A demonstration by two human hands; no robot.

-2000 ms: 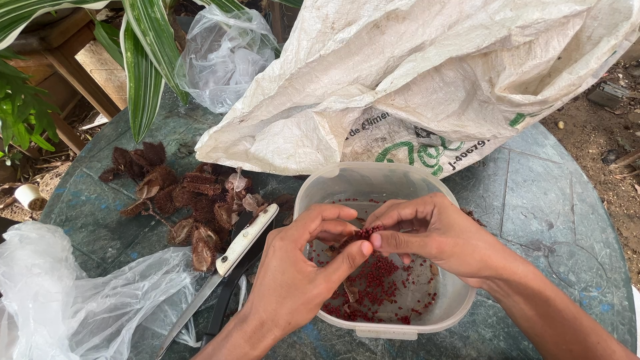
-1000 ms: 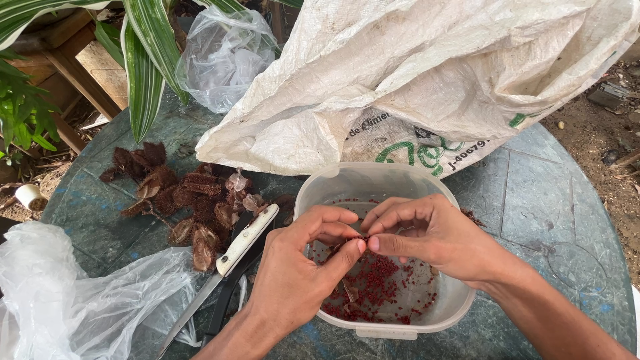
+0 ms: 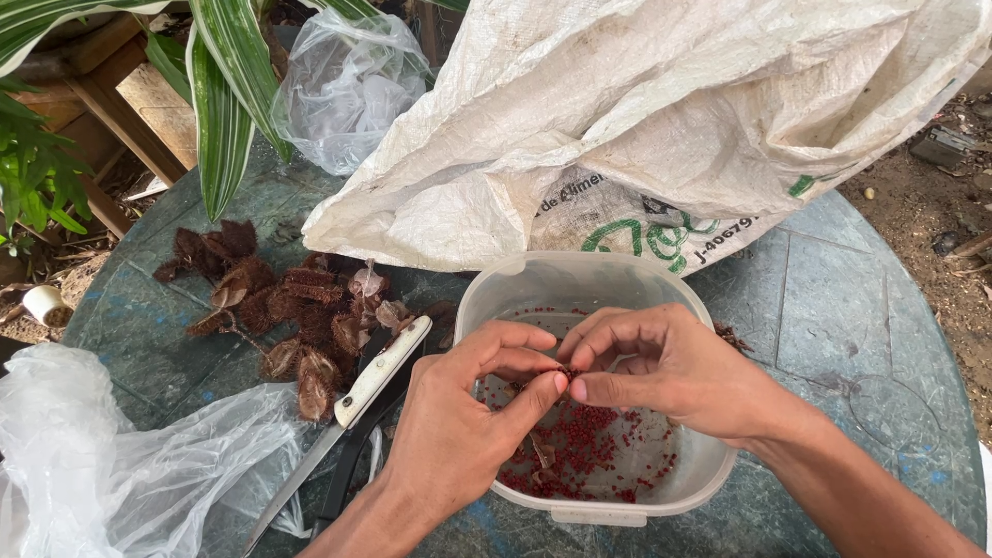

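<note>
Both hands meet over a clear plastic tub (image 3: 597, 508) with many small red seeds (image 3: 585, 438) on its bottom. Between the fingertips is a small dark reddish-brown piece of a seed pod (image 3: 570, 373), mostly hidden by the fingers. My left hand (image 3: 484, 411) pinches it from the left with thumb and fingers; my right hand (image 3: 659, 368) pinches it from the right. A dry brown pod fragment (image 3: 542, 452) lies among the seeds. Left of the tub is a heap of spiky, dry brown annatto pods (image 3: 298, 310), some split.
A white-handled knife (image 3: 384, 372) lies beside my left hand, over a black-handled tool (image 3: 353, 465). Thin plastic bags lie at the lower left (image 3: 147, 465) and at the back (image 3: 349, 93). A large white woven sack (image 3: 604, 116) covers the back of the round green table (image 3: 837, 302).
The fingers have shifted slightly around the small pod piece. Both hands stay over the tub, and the things around them have not plainly moved.
</note>
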